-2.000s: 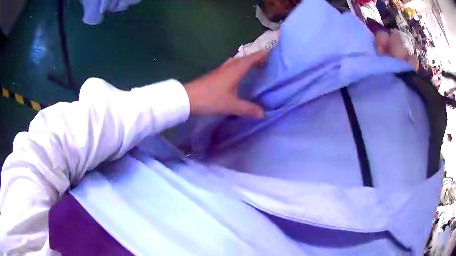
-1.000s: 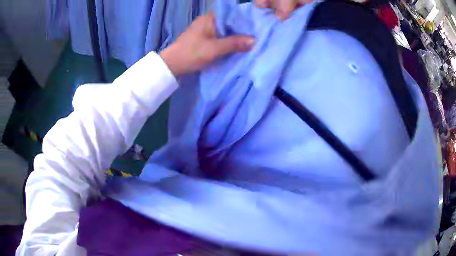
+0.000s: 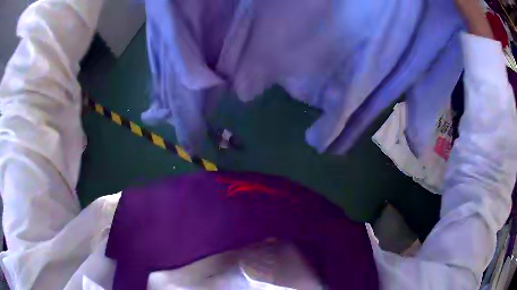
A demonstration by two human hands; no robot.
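Note:
Light blue shirts [image 3: 317, 51] hang across the top of the view, somewhat blurred, their lower edges loose above the green floor. My left arm, in a white sleeve, reaches up along the left side; my left hand is out of the picture beyond the top edge. My right arm reaches up on the right side. Only a part of my right hand [image 3: 474, 17] shows at the top right edge, beside the blue cloth; its fingers are cut off, so I cannot tell whether it holds the cloth.
Yellow-and-black tape [image 3: 136, 129] crosses the green floor [image 3: 266, 133] at left. A small pale scrap [image 3: 225, 139] lies near it. A white bag or sheet with print [image 3: 416, 150] is at right, and a red item [image 3: 496, 29] shows at the upper right edge. My purple apron [image 3: 187, 221] shows low.
The blue cloth held close in front of me has moved up and away to the top of the view. Both arms now reach upward, and my left hand has left the picture.

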